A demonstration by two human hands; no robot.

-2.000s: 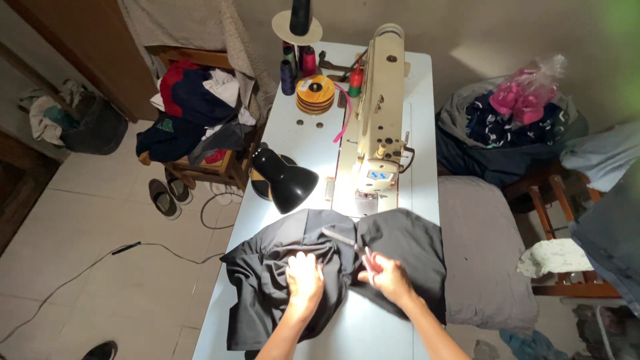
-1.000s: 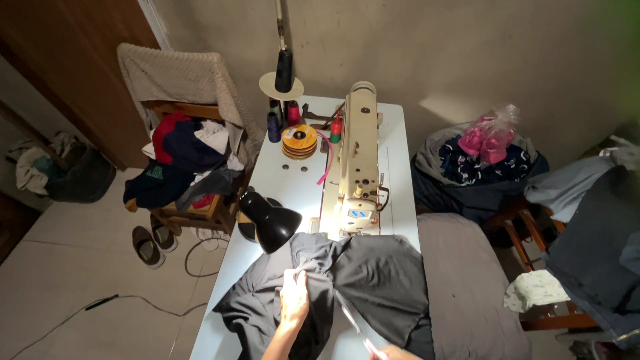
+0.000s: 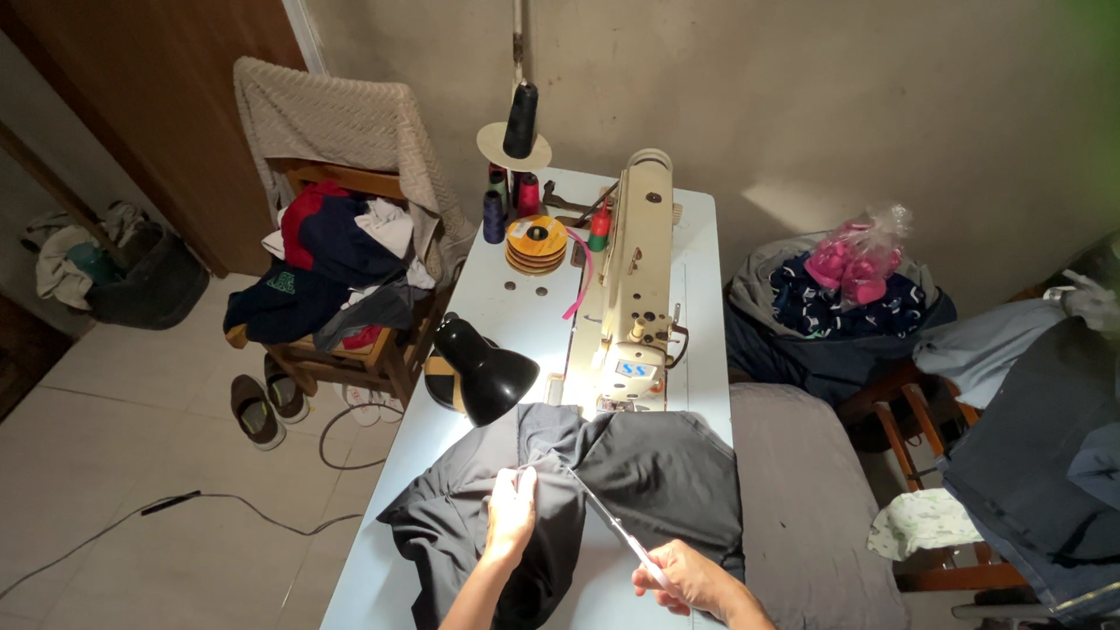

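Note:
A dark grey garment [image 3: 665, 477] lies across the near part of the white sewing table [image 3: 525, 332], in front of the sewing machine [image 3: 637, 289]. My left hand [image 3: 509, 512] pinches a fold near the garment's middle. Scissors with pale pink handles [image 3: 643, 556] are in my right hand [image 3: 687, 577]; their long blades point up and left, tips at the cloth just right of my left hand. Whether the tips touch the cloth I cannot tell. A black desk lamp [image 3: 486, 372] stands left of the machine head.
Thread cones [image 3: 494, 217] and a stack of yellow-topped spools [image 3: 535, 245] stand behind the lamp. On the left is a wooden chair [image 3: 350, 182] heaped with clothes. To the right are a cushioned seat [image 3: 805, 507], a bag of fabric [image 3: 779, 359] and hanging garments [image 3: 1032, 437].
The scissors were lower right of my left hand a second ago; now their tips are close to it. My right hand has come further into view. The camera view has shifted.

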